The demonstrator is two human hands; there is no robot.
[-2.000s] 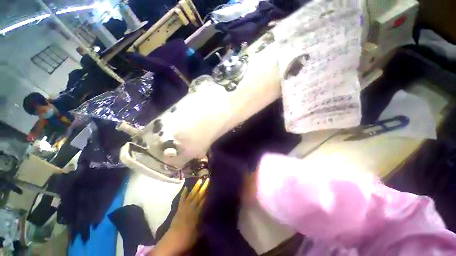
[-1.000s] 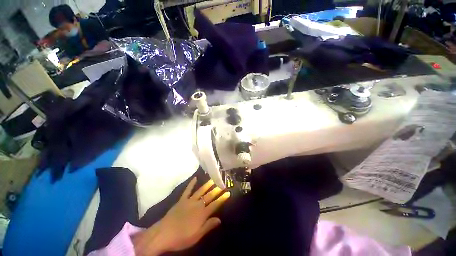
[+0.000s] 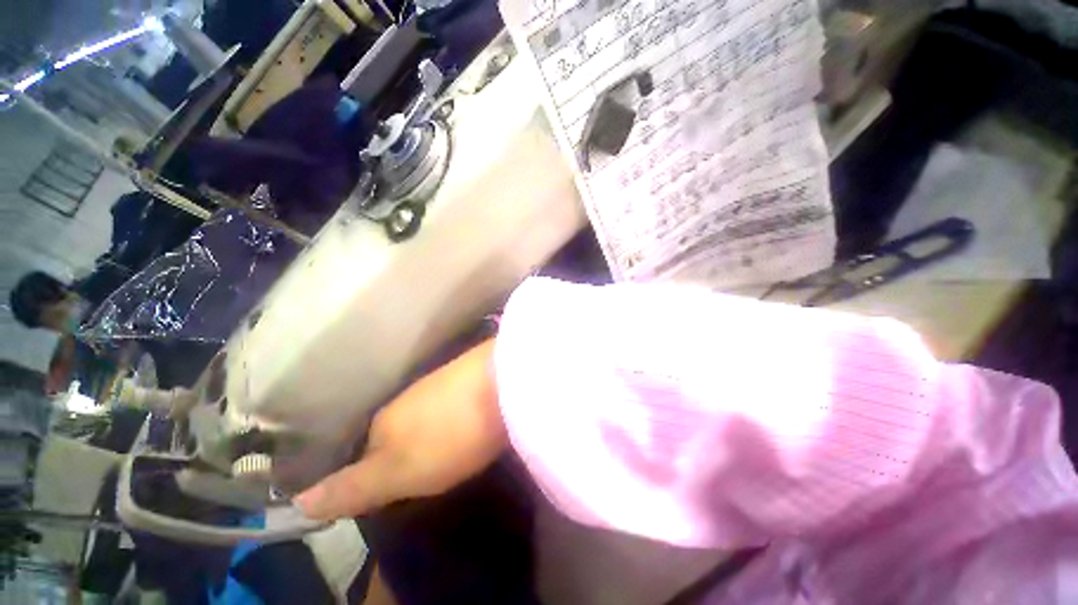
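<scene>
The cream-white sewing machine (image 3: 390, 296) runs diagonally across the view, its head at lower left. My right hand (image 3: 414, 437), in a pink sleeve, reaches beneath the arm to the head. One fingertip lies beside the white take-up guard (image 3: 177, 520), near the ridged dial (image 3: 251, 464). Its other fingers are hidden, so I cannot tell whether it holds anything. Dark cloth (image 3: 461, 550) lies below my right hand. Only a small skin-coloured sliver of my left hand (image 3: 378, 587) shows at the bottom edge. The needle area is hidden.
A written sheet (image 3: 709, 154) hangs over the machine arm. Dark snips (image 3: 887, 262) lie on the table at right. Clear plastic (image 3: 177, 284) covers dark cloth at left. A blue surface (image 3: 236, 573) shows at lower left. A person (image 3: 47, 310) sits far left.
The view has tilted and moved closer to the machine. My right hand has come into view at the head. My left hand, earlier flat on the cloth by the needle, is now almost out of view.
</scene>
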